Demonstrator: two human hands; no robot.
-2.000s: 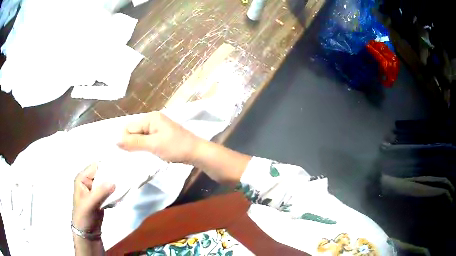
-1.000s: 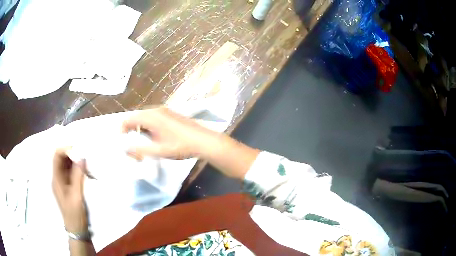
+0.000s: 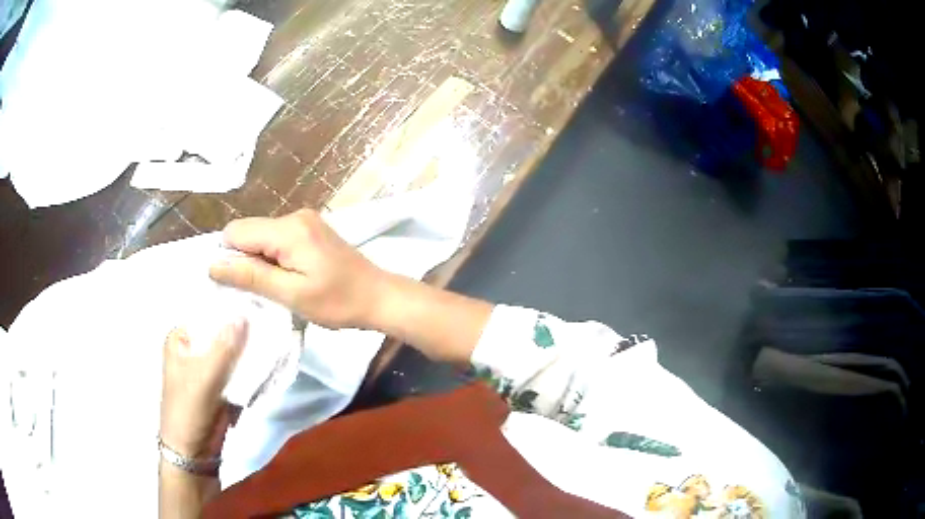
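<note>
A white garment [image 3: 112, 335] lies spread over the near part of the table and is partly overexposed. My left hand [image 3: 198, 380], with a bracelet at the wrist, grips a folded part of it at the lower left. My right hand [image 3: 294, 266] reaches in from the right and pinches the same raised part just above my left hand, fingers curled. The cloth between the hands is bunched, and its exact part cannot be told. Grey shadowed folds hang below my hands near the table edge.
A white garment pile [image 3: 122, 96] lies on the brown table [image 3: 340, 86] at the far left. A whitish cylinder [image 3: 516, 14] stands at the top. A blue plastic bag [image 3: 705, 51] and a red plastic bag [image 3: 769, 122] lie beyond the table edge, with dark clothes [image 3: 842, 324] at the right.
My hands parted a little, then came back close together on the cloth. My left hand moved left and then right again; my right hand ends slightly further left than at first.
</note>
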